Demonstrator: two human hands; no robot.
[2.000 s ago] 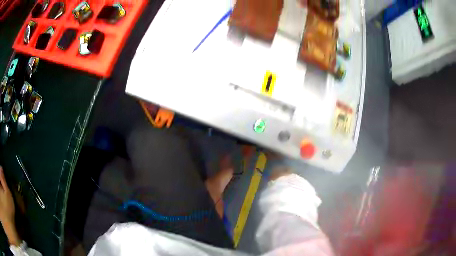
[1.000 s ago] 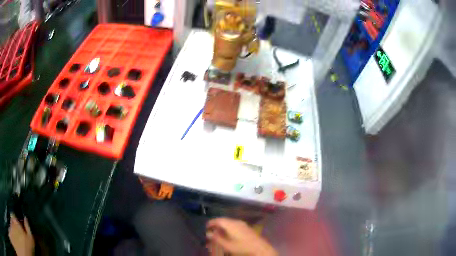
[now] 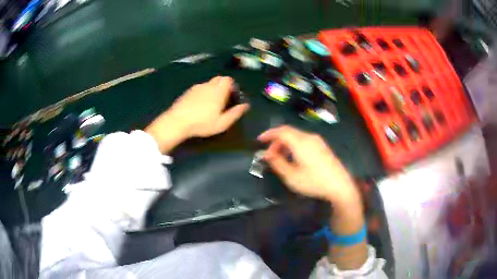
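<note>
My left hand is over the dark green mat, with its thumb and fingers around a small dark piece, blurred, which looks like a module. My right hand, with a blue wrist strap, is to its right with fingers curled. A small silvery piece touches or lies just beside its fingertips; blur hides whether it is gripped. A loose pile of watch display modules lies on the mat beyond my hands.
A red-orange tray with dark modules in its pockets is at the right. More loose modules lie on the left, with small brown parts at the far left. A white machine bed shows at the lower right.
The view has swung left from the machine to the mat. Both hands are now over the mat, my left around a small dark piece. The tray now appears at the right.
</note>
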